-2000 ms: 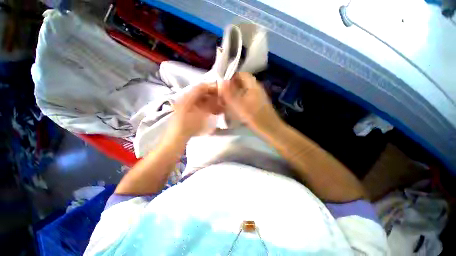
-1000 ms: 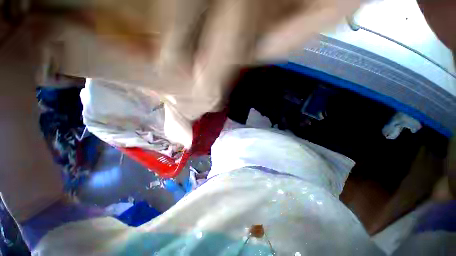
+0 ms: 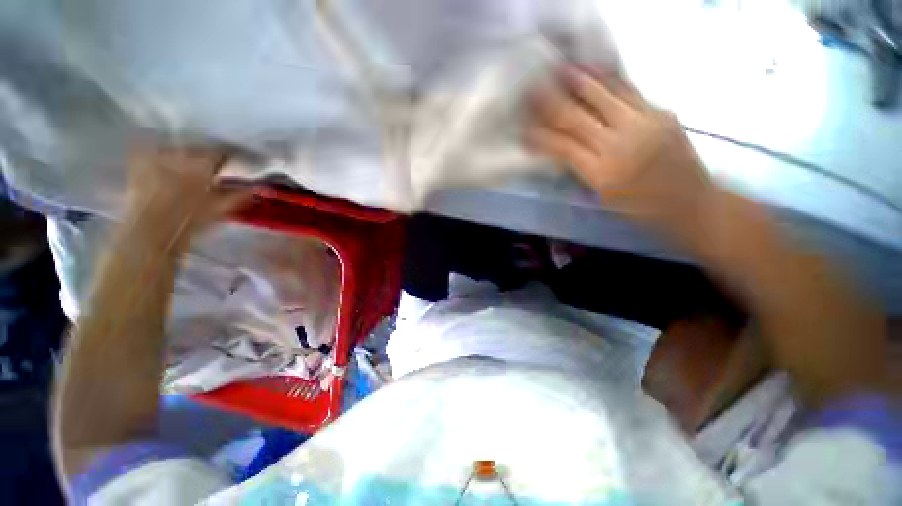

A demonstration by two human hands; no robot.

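A large off-white garment [image 3: 267, 89] is spread across the top of the view, over the table edge, with a raised seam running down its middle. My left hand [image 3: 183, 183] is blurred at its lower left edge; the fingers seem to hold the cloth edge. My right hand [image 3: 608, 128] lies on the cloth's right part with its fingers bent and slightly spread. Whether it pinches the cloth is not clear. No needle or presser foot shows.
A red plastic basket [image 3: 371, 267] with pale cloth pieces [image 3: 252, 296] stands below left, under the spread garment. The white machine table [image 3: 752, 99] with its grey edge [image 3: 633, 232] runs along the right. Dark space lies under the table. Crumpled pale cloth is at lower right.
The garment, earlier bunched between both hands and then blurred close to the camera, is now spread over the table. My hands have moved apart. The red basket shows more fully.
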